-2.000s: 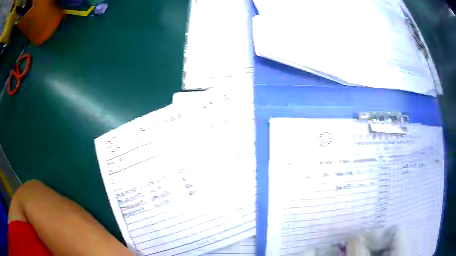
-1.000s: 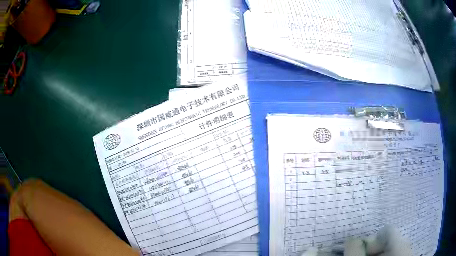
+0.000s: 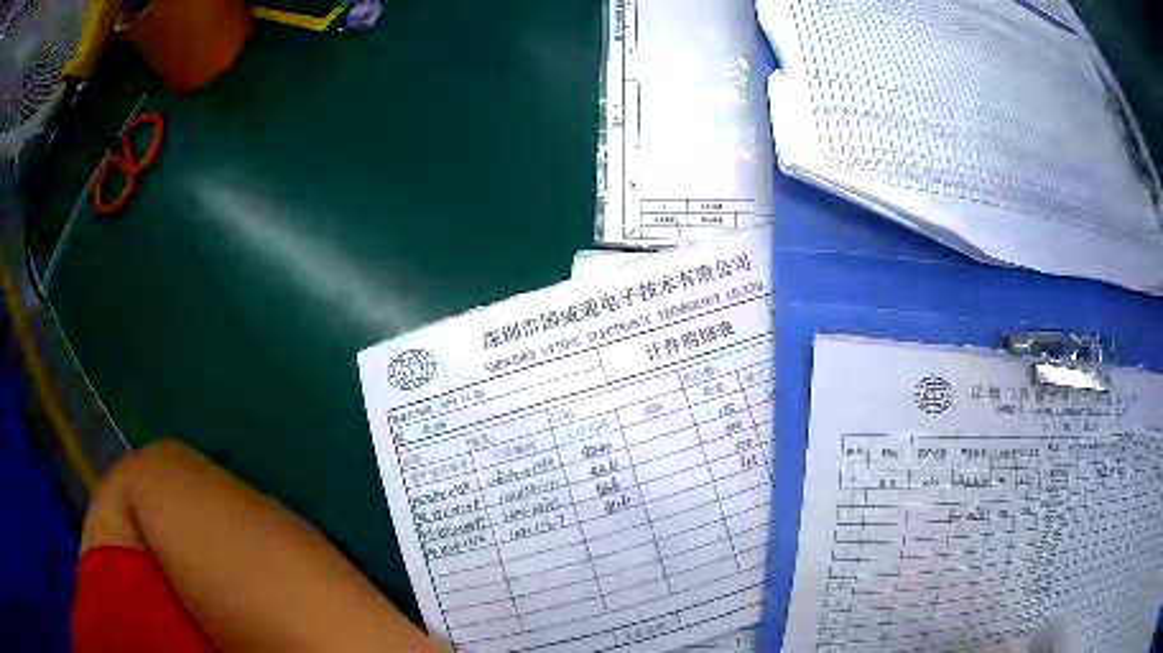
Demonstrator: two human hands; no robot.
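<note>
A white record form with a round logo and handwriting (image 3: 574, 472) lies tilted on the green mat, its right edge meeting the blue clipboard folder (image 3: 867, 287). A second record form (image 3: 957, 561) is held under the folder's metal clip (image 3: 1061, 360). My left bare forearm with a red sleeve shows at lower left; my left hand is cut off by the bottom edge. Only a small blurred pale bit of my right gloved hand (image 3: 1048, 640) shows at the bottom edge; its fingers and anything in them cannot be made out.
A stack of printed sheets (image 3: 969, 128) lies on the folder's upper part. A bordered drawing sheet (image 3: 689, 121) lies above the tilted form. Orange-handled scissors (image 3: 129, 163), an orange pen cup (image 3: 191, 38) and part of a white fan (image 3: 32, 64) are at upper left.
The view has shifted, so papers, folder and scissors appear further right. My right gloved hand, earlier seen blurred over the clipped form, is now almost out of the picture.
</note>
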